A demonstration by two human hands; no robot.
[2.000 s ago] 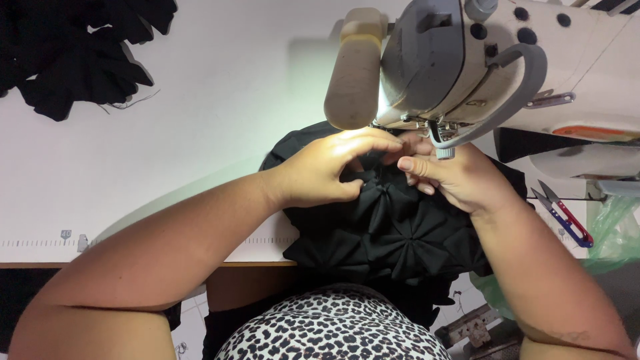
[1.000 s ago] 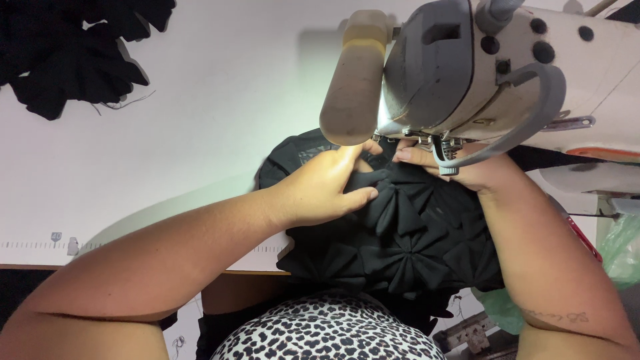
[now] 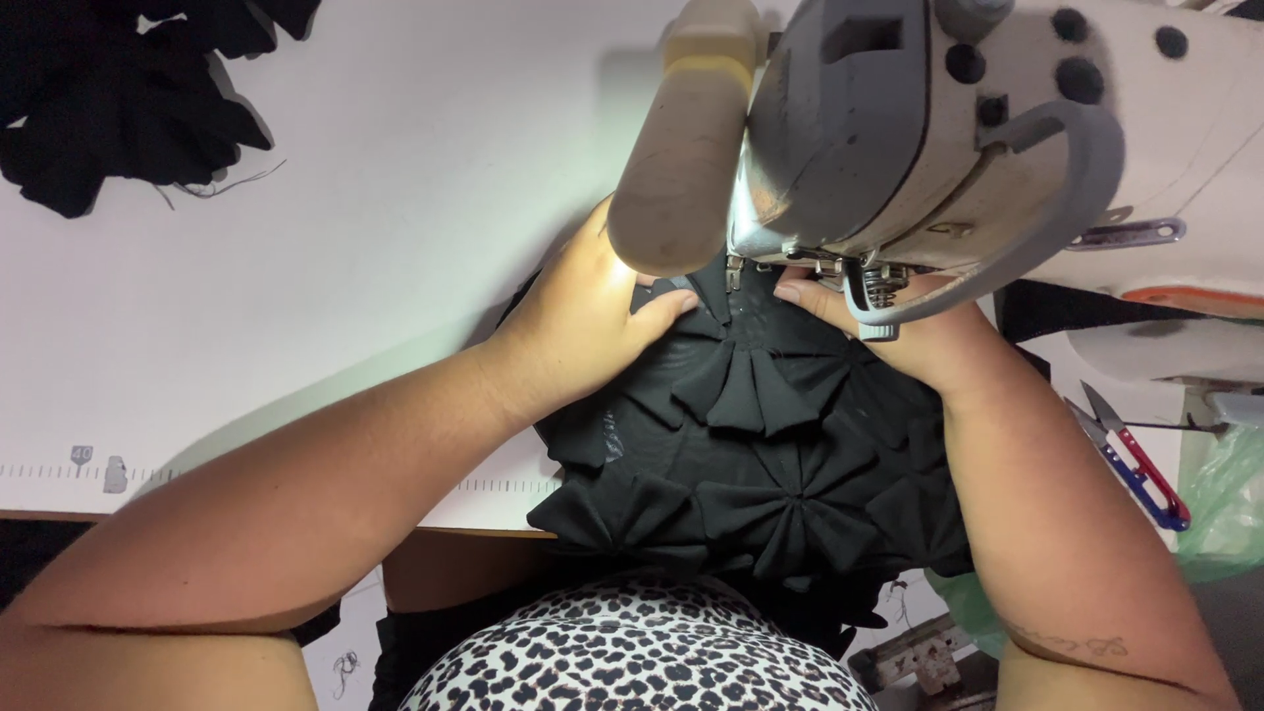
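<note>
Black fabric with pleated, star-shaped folds (image 3: 790, 474) lies under the presser foot (image 3: 734, 274) of a sewing machine (image 3: 849, 128) and hangs over the table's front edge. My left hand (image 3: 583, 306) rests on the cloth to the left of the foot, thumb apart; the lamp-like arm of the machine (image 3: 681, 168) covers its fingertips. On the other side my right hand (image 3: 869, 316) lies on the same cloth, thumb toward the foot, its fingers partly hidden behind the machine's head and curved guard. Whether either hand pinches the cloth cannot be seen.
More black fabric pieces (image 3: 128, 109) with loose threads lie at the upper left of the white table (image 3: 375, 217). Thread snips with red and blue handles (image 3: 1136, 464) lie beside my right forearm, near a green plastic bag (image 3: 1229, 494). A ruler scale runs along the front edge.
My hands, close together at the foot two seconds ago, are now apart on either side of it. The left hand has moved left, and the folded cloth between them shows more openly.
</note>
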